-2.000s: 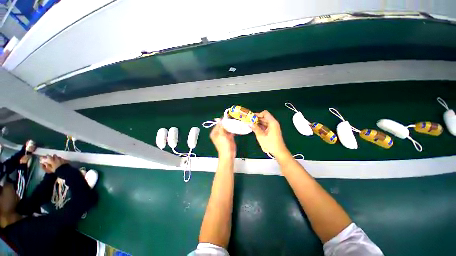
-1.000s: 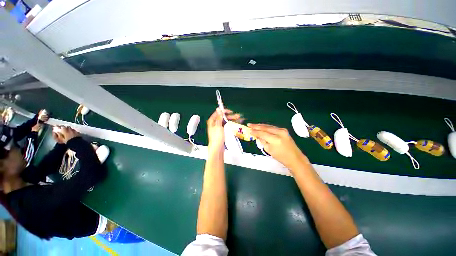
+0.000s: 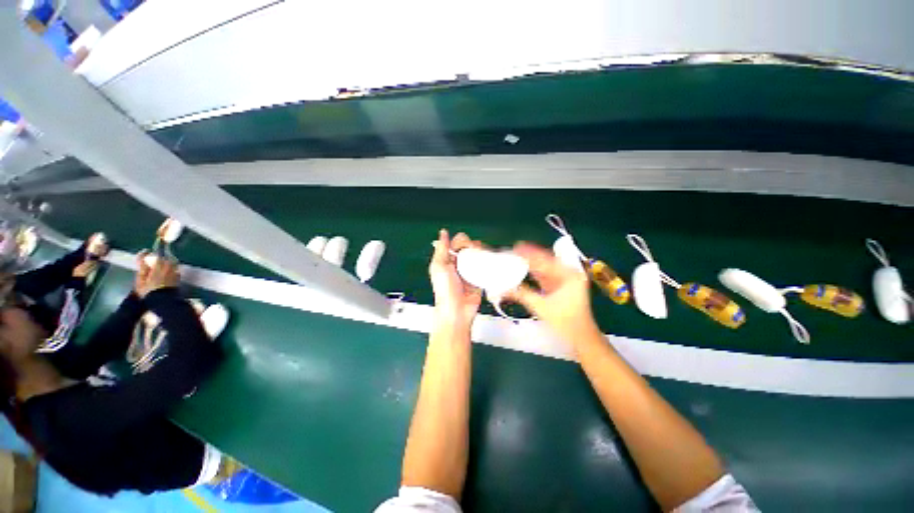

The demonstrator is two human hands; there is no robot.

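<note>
A white housing point(image 3: 491, 269) is held between my two bare hands above the belt's near rail. No yellow shows on it now. My left hand point(image 3: 456, 281) holds its left end, with the fingers around it. My right hand point(image 3: 557, 296) is at its right end, blurred, with the fingers bent against it. A thin white cord hangs under the housing near my right fingers. Whether the housing is fully closed cannot be told.
On the green belt point(image 3: 481, 212) at right lie white shells point(image 3: 649, 291) with yellow units point(image 3: 713, 304) and cord loops. Several white ovals point(image 3: 371, 260) lie at left. A slanting grey post point(image 3: 215, 200) stands at left, beside people in dark sleeves point(image 3: 180, 331).
The yellow unit in my hands was visible before and is now out of sight. The housing is now level between my hands. The belt items at right sit further left.
</note>
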